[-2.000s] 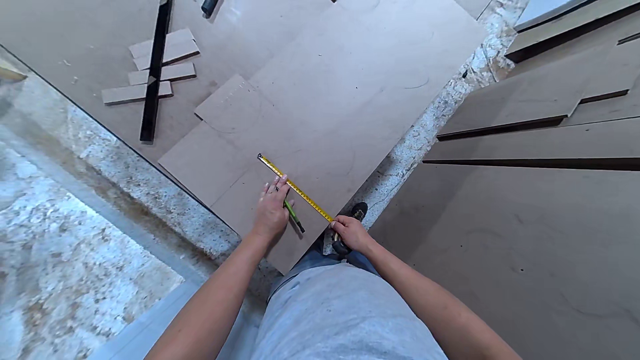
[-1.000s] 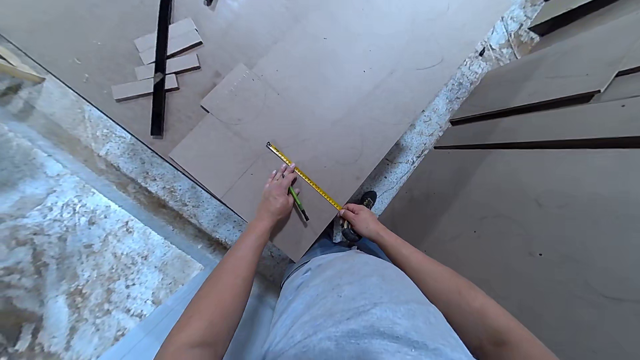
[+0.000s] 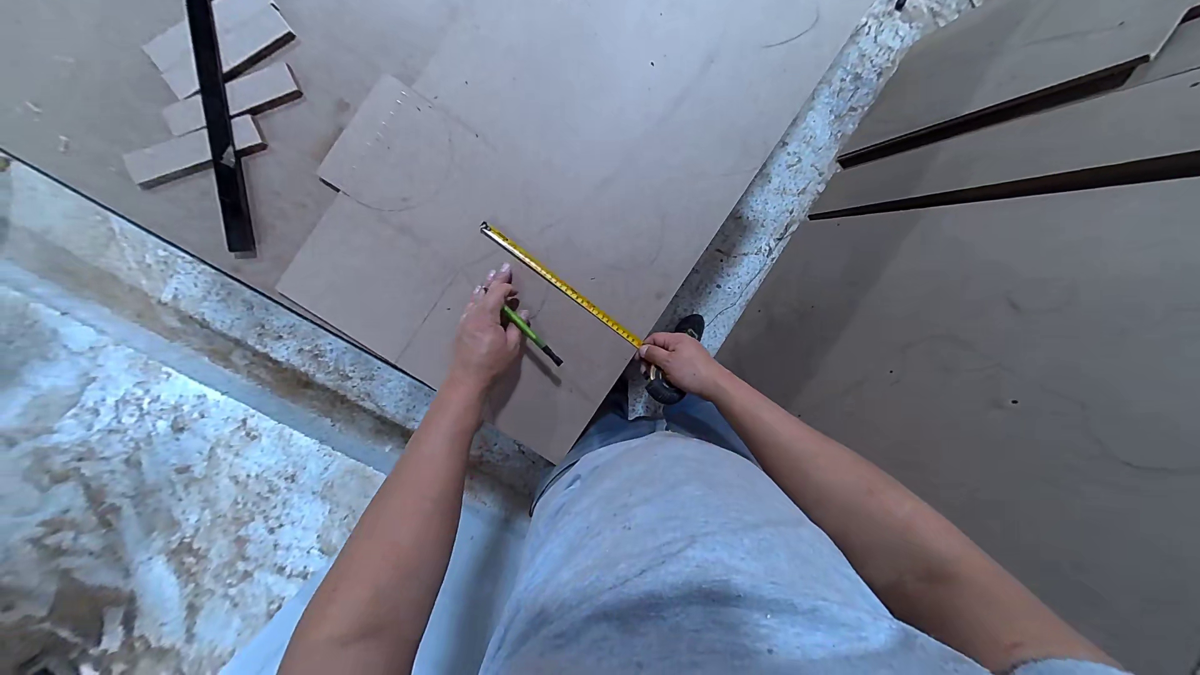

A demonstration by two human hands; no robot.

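Note:
A green pencil or marker [image 3: 531, 335] with a dark tip is held in my left hand [image 3: 489, 328], which rests on a flat, light brown board [image 3: 600, 216]. My right hand [image 3: 682, 362] grips a tape measure [image 3: 666, 386] at the board's right edge. The yellow blade [image 3: 567, 291] runs out from it over the board, up and to the left, past my left fingers. Its metal end hook lies on the board's surface. Part of the tape case is hidden by my right hand.
Several small board offcuts [image 3: 258, 89] lie at the upper left under a long black bar [image 3: 217, 131]. A square-cornered board piece [image 3: 375, 141] is beside them. Large panels [image 3: 966, 309] stand or lie to the right, past a rough speckled strip [image 3: 797, 141].

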